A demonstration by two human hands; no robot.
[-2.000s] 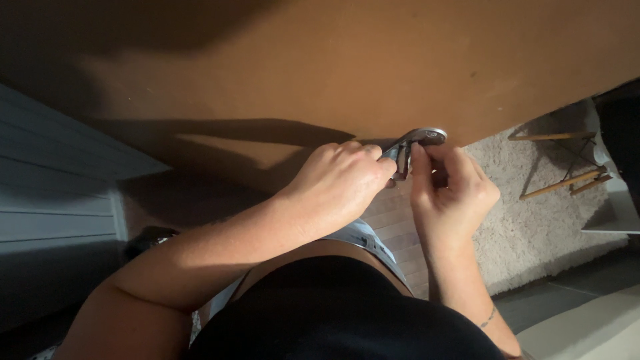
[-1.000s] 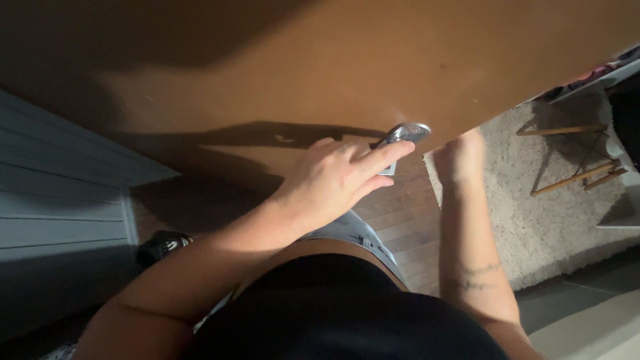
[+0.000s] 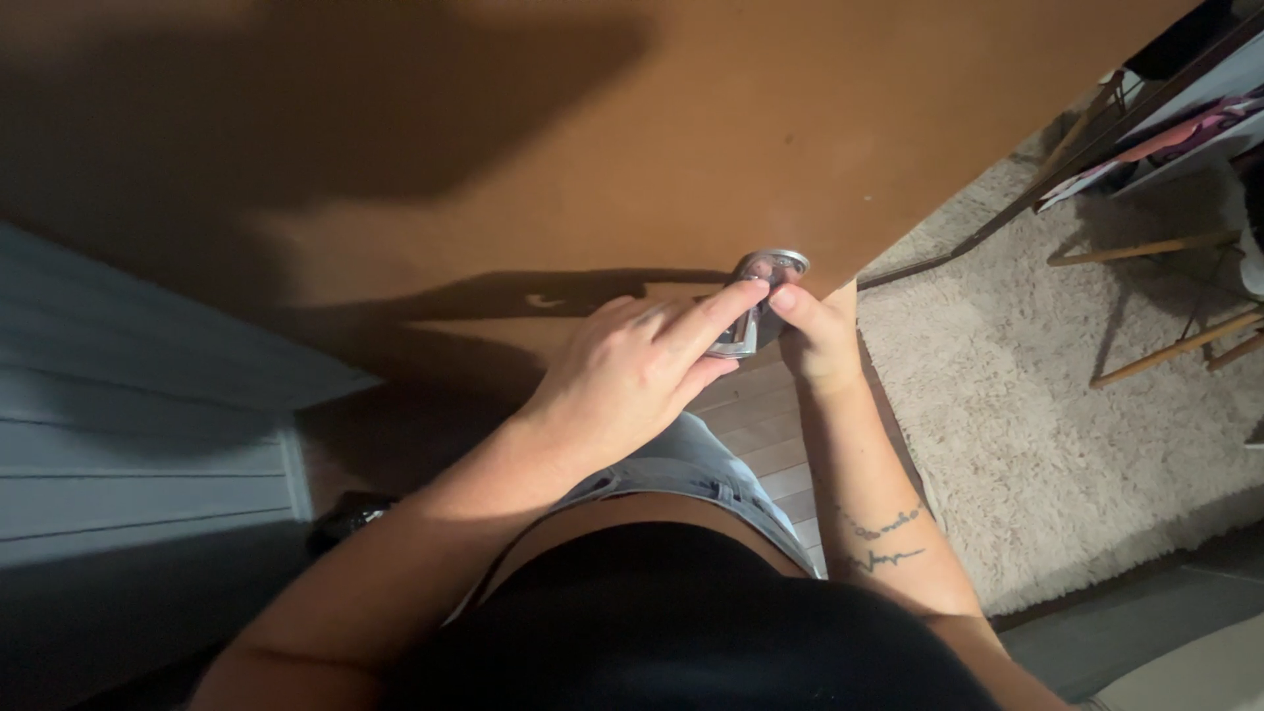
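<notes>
A shiny metal door handle (image 3: pixel 736 341) with a rounded plate (image 3: pixel 780 259) sits near the edge of a brown door (image 3: pixel 691 148). My left hand (image 3: pixel 642 360) is on the handle, its index finger stretched along it to the plate and another finger underneath. From the door's edge side, my right hand (image 3: pixel 822 331) reaches in, its thumb against the hardware just below the plate. The other fingers of my right hand are hidden behind the door and hardware, so their grip cannot be made out.
A cream shaggy rug (image 3: pixel 997 425) lies on the floor right of the door, with wooden legs (image 3: pixel 1175 346) of furniture over it. Pale grey panelling (image 3: pixel 138 395) stands at the left. A dark shiny object (image 3: pixel 346 521) lies low beside it. Wood flooring (image 3: pixel 760 425) shows below the handle.
My right hand was at the handle, then lower by the door's edge, and is now back with its thumb on the hardware. My left hand stays at the handle, fingers shifted.
</notes>
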